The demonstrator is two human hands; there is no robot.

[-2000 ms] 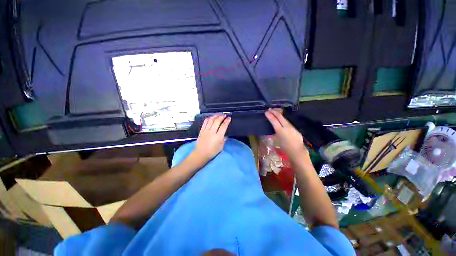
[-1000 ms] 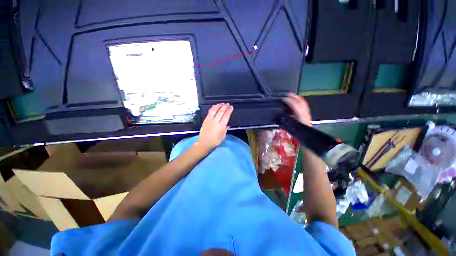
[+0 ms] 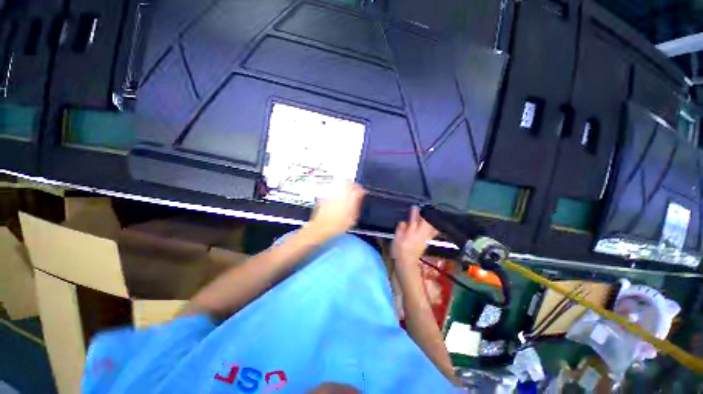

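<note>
A large black display rear shell [image 3: 316, 73] lies in front of me, with a bright chassis plate [image 3: 314, 154] in its lower middle. A black strip [image 3: 379, 212] runs along the near edge, right of the plate. My left hand [image 3: 339, 211] is blurred over the plate's lower right corner and the strip's left end; its fingertips are unclear. My right hand [image 3: 412, 234] is at the strip's right end, fingers pointing up. The black power screwdriver [image 3: 456, 228] hangs slanted just beside its fingertips; whether they touch is unclear.
Open brown cartons [image 3: 85, 258] stand below the edge at left. A yellow cord [image 3: 593, 306] crosses at right above a green table holding an orange-handled tool [image 3: 482, 275], a white sheet [image 3: 463, 338] and plastic bags [image 3: 609, 332]. Another shell [image 3: 655, 177] lies at right.
The view has turned and tilted. My right hand has moved from behind the screwdriver to the near side of the strip's right end. My left hand now overlaps the plate's corner.
</note>
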